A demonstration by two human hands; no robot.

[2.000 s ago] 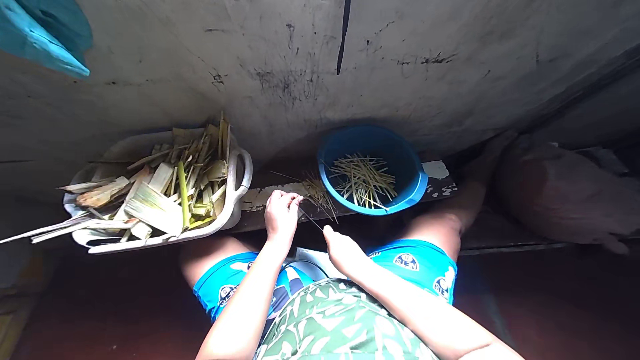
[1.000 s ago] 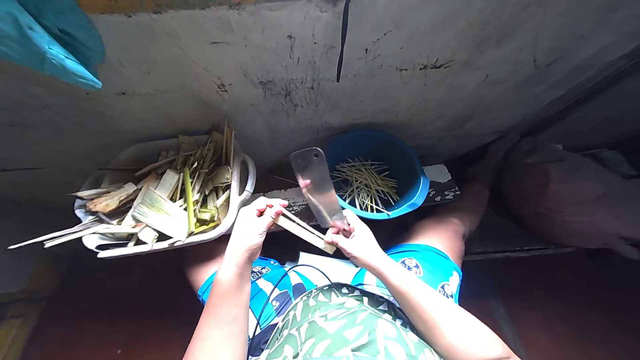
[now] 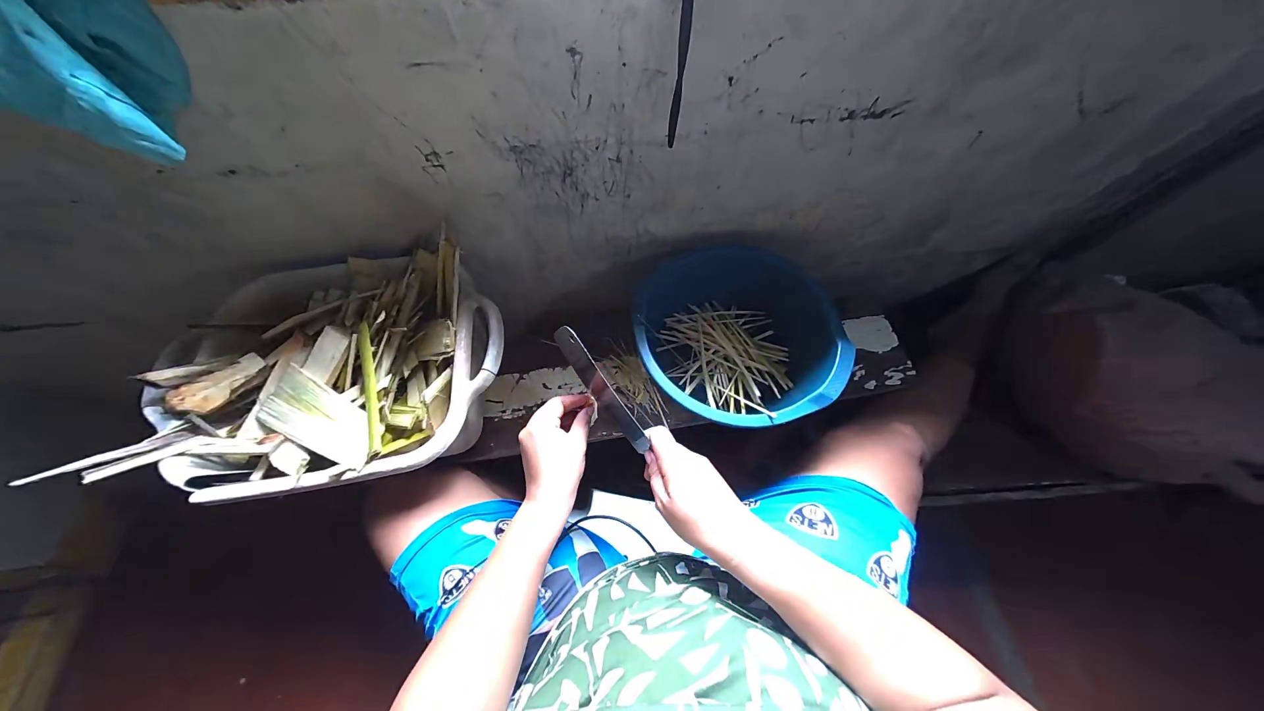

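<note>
My right hand (image 3: 681,479) grips the handle end of a broad-bladed metal knife (image 3: 604,387), whose blade points up and to the left, seen nearly edge-on. Just left of the blade, my left hand (image 3: 558,439) pinches a small piece of plant material (image 3: 592,407) between thumb and fingers; most of it is hidden. Beyond the hands, a blue plastic basin (image 3: 841,370) holds many thin pale sticks (image 3: 726,355). More thin strips (image 3: 637,385) lie beside it, behind the knife. To the left, a white plastic basket (image 3: 491,346) is heaped with split plant stalk pieces (image 3: 321,395).
Basin and basket stand by a worn wooden bench or plank (image 3: 533,390) against a stained grey wall (image 3: 553,148). A dark strip (image 3: 679,79) hangs down the wall. Turquoise cloth or plastic (image 3: 94,74) hangs upper left. A large pale sack-like bundle (image 3: 1136,380) sits at right.
One second ago both hands held a longer pale strip across my lap, with the blade face showing. Now the knife is turned nearly edge-on, and only a small piece shows at my left fingertips.
</note>
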